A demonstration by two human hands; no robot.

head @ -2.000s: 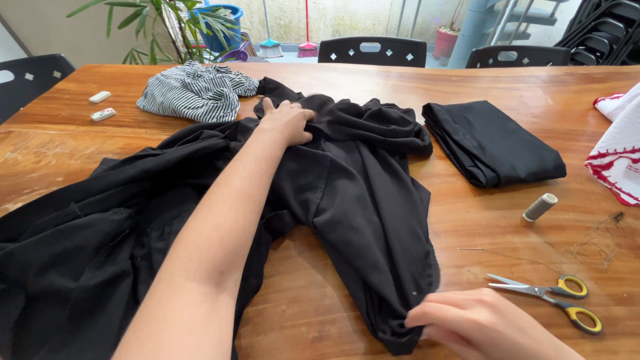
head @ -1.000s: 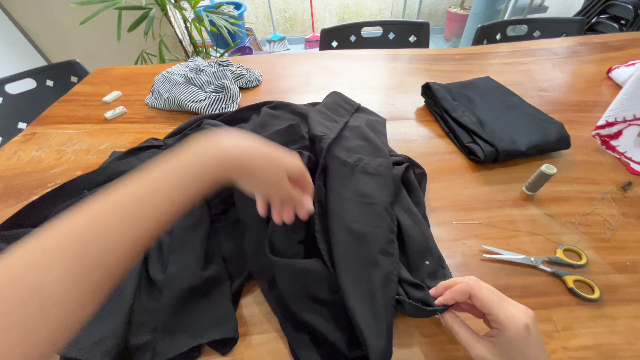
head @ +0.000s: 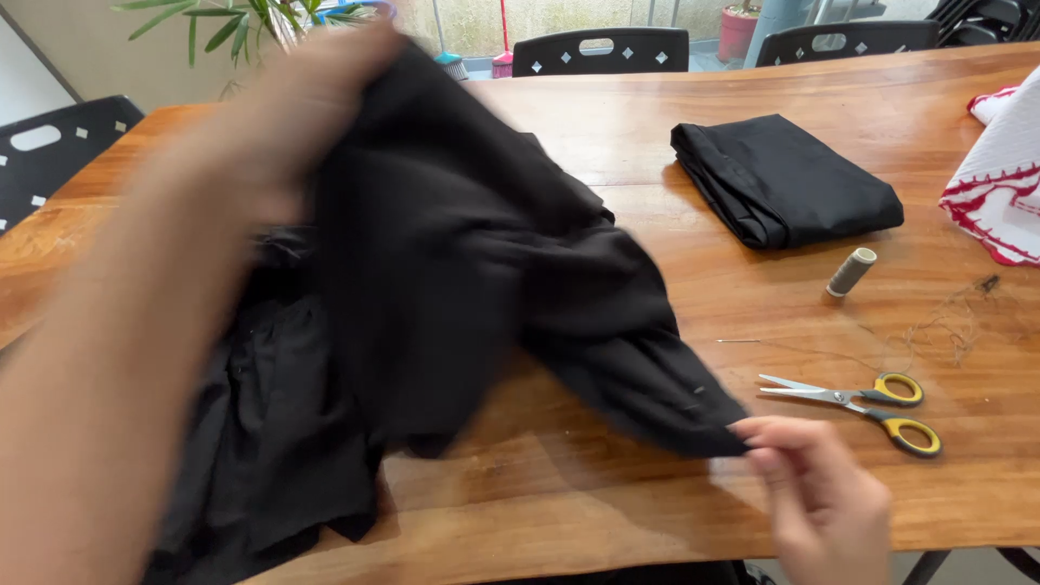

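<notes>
A black cloth garment (head: pixel 487 268) is stretched between my hands, its left part raised and blurred, the rest lying on the wooden table. My left hand (head: pixel 325 89), blurred by motion, grips its upper edge at upper left. Between thumb and fingers, my right hand (head: pixel 812 471) pinches a corner of it at lower right. Just beyond that hand lie scissors (head: pixel 849 398) with yellow and grey handles, blades slightly apart. A needle (head: pixel 738 341) with a loose tangle of thread (head: pixel 934 325) rests behind them, near an upright-tilted thread spool (head: pixel 851 272).
Folded black cloth (head: pixel 784 183) lies at the back right of the wooden table (head: pixel 601 520). White cloth with red edging (head: pixel 1003 179) is at the far right. Black chairs (head: pixel 601 54) stand along the far side, and another (head: pixel 57 154) at the left. A plant (head: pixel 236 24) is behind.
My left hand has moved up and to the left, lifting part of the black garment that lay on the table. My right hand keeps its pinch on the corner.
</notes>
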